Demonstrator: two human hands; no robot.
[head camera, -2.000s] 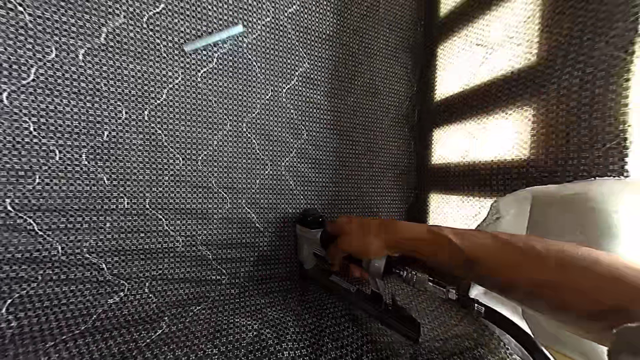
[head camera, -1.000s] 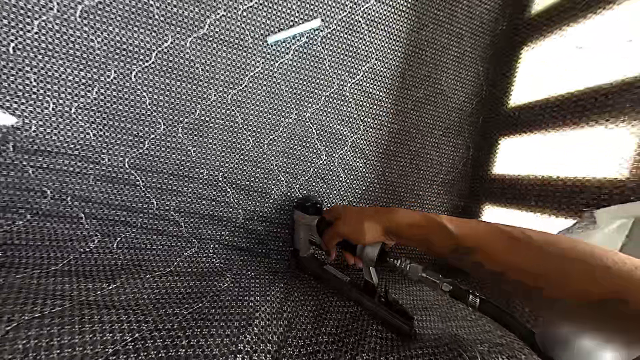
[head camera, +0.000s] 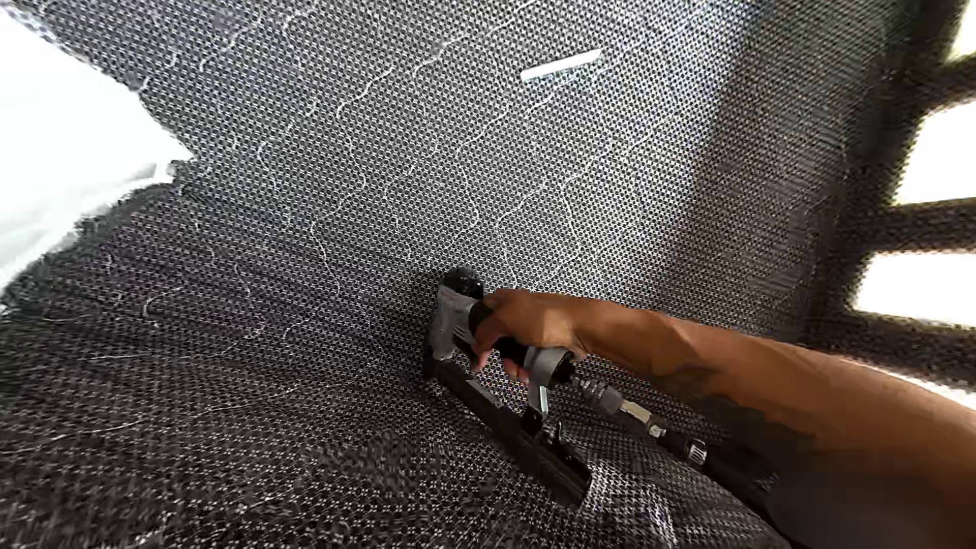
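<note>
My right hand (head camera: 526, 328) grips the handle of a pneumatic stapler (head camera: 457, 316), with its black cap up and its long dark magazine slanting down to the right. The stapler's nose end is against a dark patterned fabric (head camera: 366, 252), at a fold where two surfaces meet. A metal coupling and an air hose (head camera: 686, 450) run from the handle toward the lower right, under my forearm. White wavy threads or lines cross the fabric. A short pale strip (head camera: 562, 65) lies on the fabric above the stapler. My left hand is out of view.
Bright openings (head camera: 926, 286) between dark fabric-covered bars stand at the right. A bright white area (head camera: 69, 137) shows past the fabric's ragged edge at the upper left. Bunched fabric (head camera: 648, 503) lies below the stapler's magazine.
The view has turned, bringing the white area into sight at left. My right hand stays on the stapler, which remains at the fabric fold.
</note>
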